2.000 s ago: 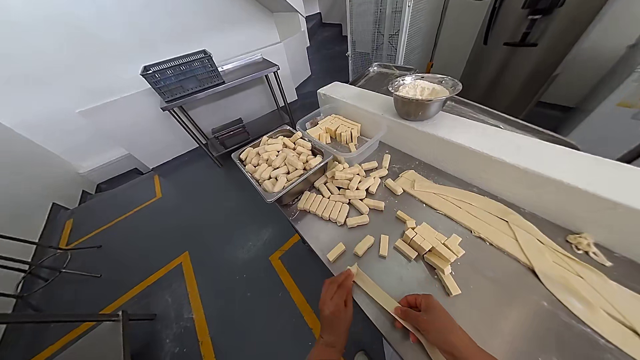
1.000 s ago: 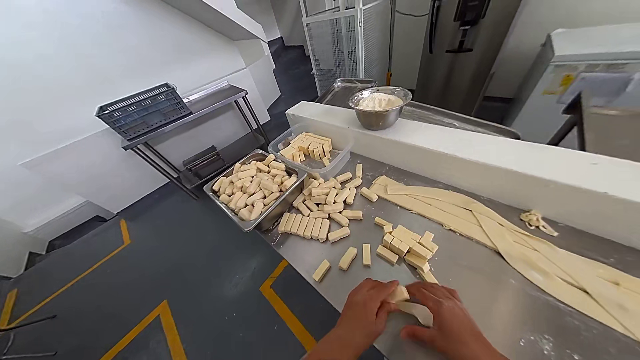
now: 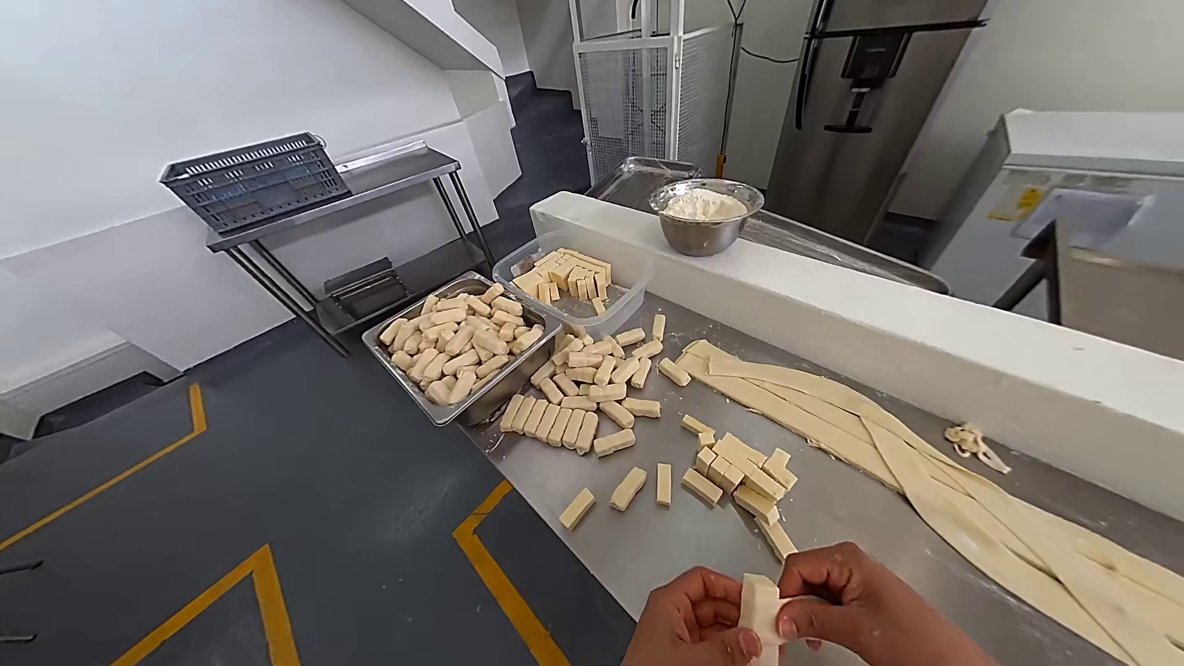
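Note:
My left hand (image 3: 696,618) grips a cheese stick (image 3: 760,606) with dough about it, at the bottom of the view. My right hand (image 3: 846,592) pinches the dough at the stick's right side. Just beyond my hands lies a pile of bare cheese sticks (image 3: 740,467) on the steel table. Left of the pile are a few separate sticks (image 3: 664,485). Farther back, dough-wrapped sticks (image 3: 601,370) lie loose and in a row beside a steel pan (image 3: 453,351) heaped with more. Long flat dough strips (image 3: 888,444) stretch along the right side.
A clear plastic container (image 3: 629,301) with cheese sticks stands behind the pan. A steel bowl of flour (image 3: 705,217) rests on the white ledge (image 3: 879,324). A dough scrap (image 3: 976,447) lies near the ledge. A plastic crate (image 3: 254,180) sits on a side table at the left.
Two seconds ago my hands held a dough strip stretched out over the table; now they are close together around a cheese stick with dough. The view has turned right.

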